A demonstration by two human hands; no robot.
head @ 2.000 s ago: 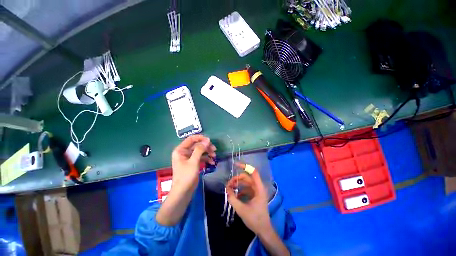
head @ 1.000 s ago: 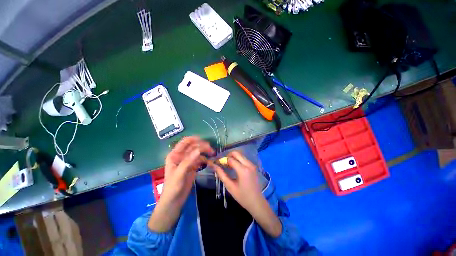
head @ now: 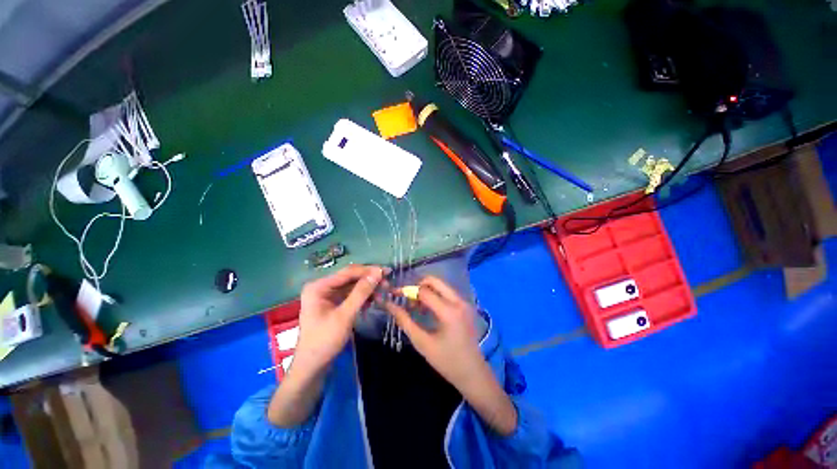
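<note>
My left hand (head: 338, 307) and my right hand (head: 435, 316) are close together at the bench's front edge, above my lap. Both have their fingertips on a bunch of thin pale lead wires (head: 396, 234). The wires fan out over the green bench and their other ends hang below my fingers. A yellow band is on a right-hand finger. The small green circuit board (head: 326, 256) lies on the bench just beyond my left hand. The white housing frame (head: 292, 195) lies behind it, and the plain white back cover (head: 372, 158) lies to its right.
Behind are an orange sponge (head: 395, 119), a black-and-orange tool (head: 463, 160), a blue stick (head: 548, 166) and a black fan (head: 475, 75). A corded white device (head: 123, 186) and black disc (head: 226, 280) are left. A red tray (head: 629, 275) sits below the edge at right.
The circuit board now shows on the bench beyond my left hand, where none showed before. My hands have closed in on the wires. The view has shifted, moving the bench items left.
</note>
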